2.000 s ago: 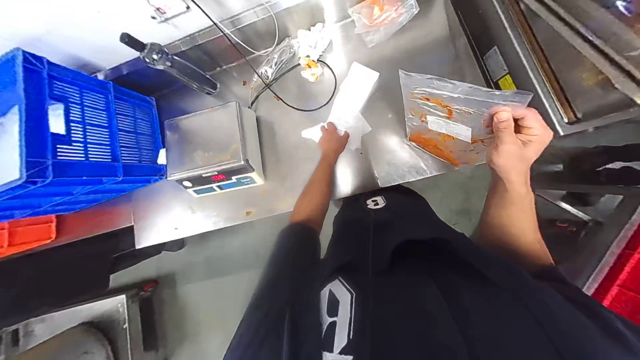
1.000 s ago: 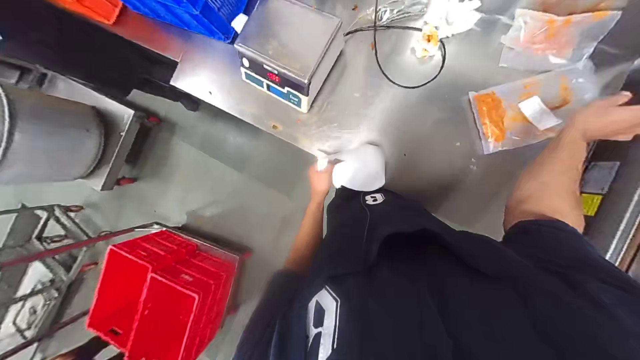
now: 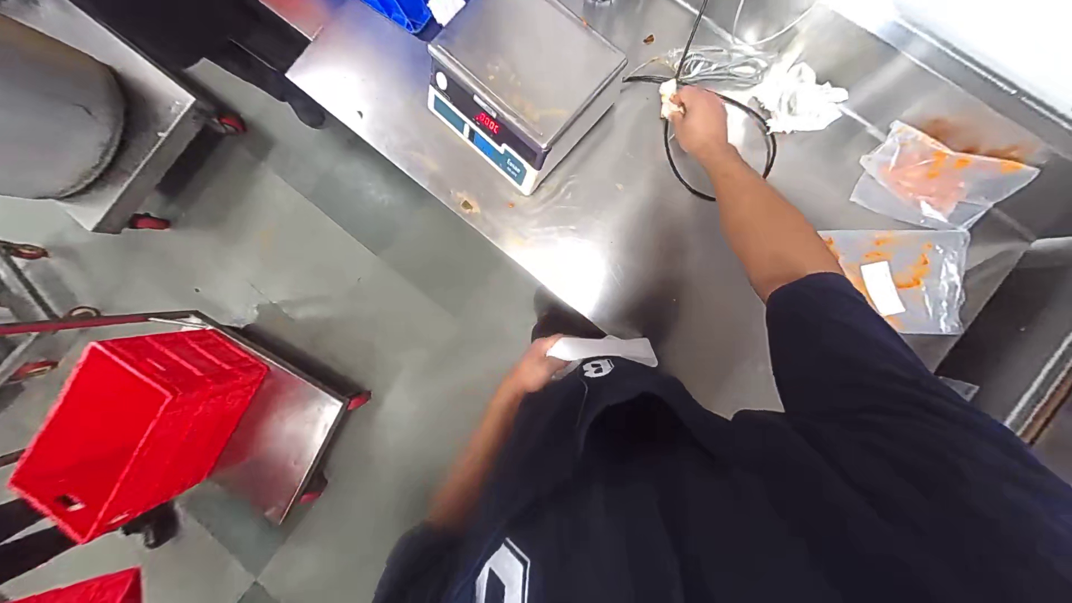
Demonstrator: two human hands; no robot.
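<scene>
My left hand (image 3: 536,364) grips a white sheet (image 3: 603,350), perhaps paper, at the table's front edge close to my body. Stretched over the steel table, my right hand (image 3: 699,121) has its fingers closed on a small crumpled, stained white wad (image 3: 670,99). That wad is beside a black cable (image 3: 769,146) looped on the tabletop. A larger crumpled white piece (image 3: 800,96) lies to its right. Two clear plastic bags with orange residue, one farther back (image 3: 942,180) and one with a white label nearer me (image 3: 921,272), rest at the right.
A digital scale (image 3: 528,75) stands on the steel table, left of the cable. Part of a blue crate (image 3: 402,10) shows behind it. Red crates (image 3: 142,410) sit on a wheeled steel cart at lower left, where a person's legs are partly visible. A large metal vessel (image 3: 50,109) is upper left.
My right hand has let go of the labelled bag, which it held two seconds ago, and has moved left to the stained wad. My left hand keeps the white sheet. The view has swung considerably.
</scene>
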